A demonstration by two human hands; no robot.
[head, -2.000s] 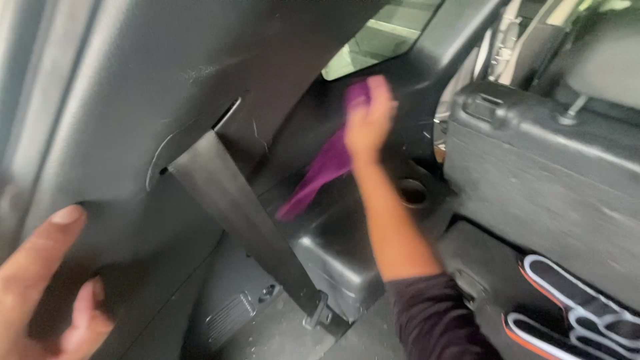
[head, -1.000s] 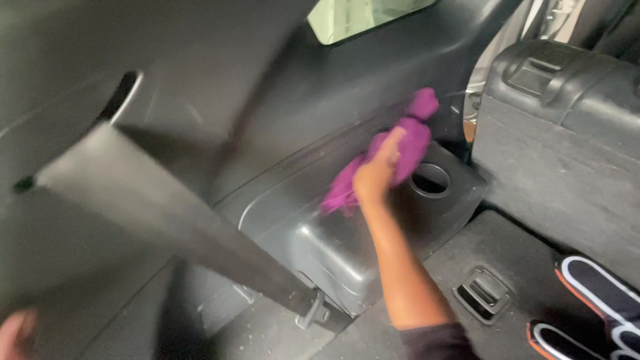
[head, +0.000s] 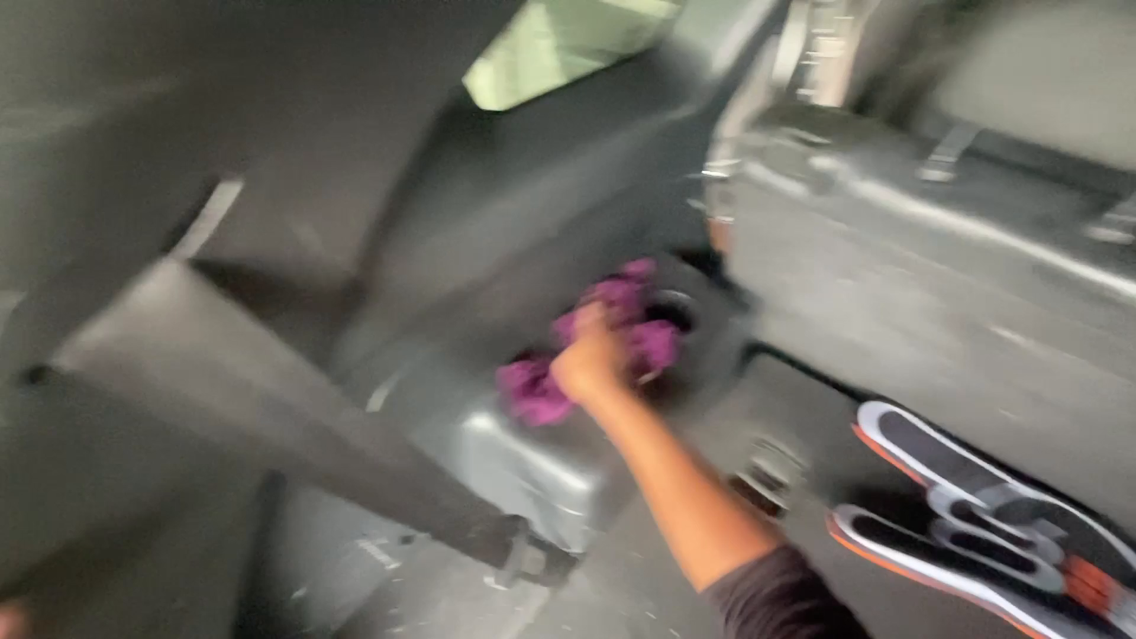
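Observation:
My right hand (head: 593, 359) is closed on a bunched purple cloth (head: 652, 342) and presses it on the black plastic side trim of a car interior, beside a round cup holder (head: 672, 309). Only a blurred bit of my left hand (head: 12, 621) shows at the lower left edge; its fingers cannot be made out. Between the hands a wide seat belt (head: 293, 399) runs slantwise down to its buckle end (head: 525, 559) near the floor.
A folded seat back (head: 923, 284) stands at the right. On the floor lie a latch handle (head: 769, 475) and a black, white and orange item (head: 985, 524). A small side window (head: 568, 49) is above. Light specks dot the floor by the belt.
The cloth has come down from near the window to the ledge by the cup holder, where it is now bunched up. My left hand has mostly left the view.

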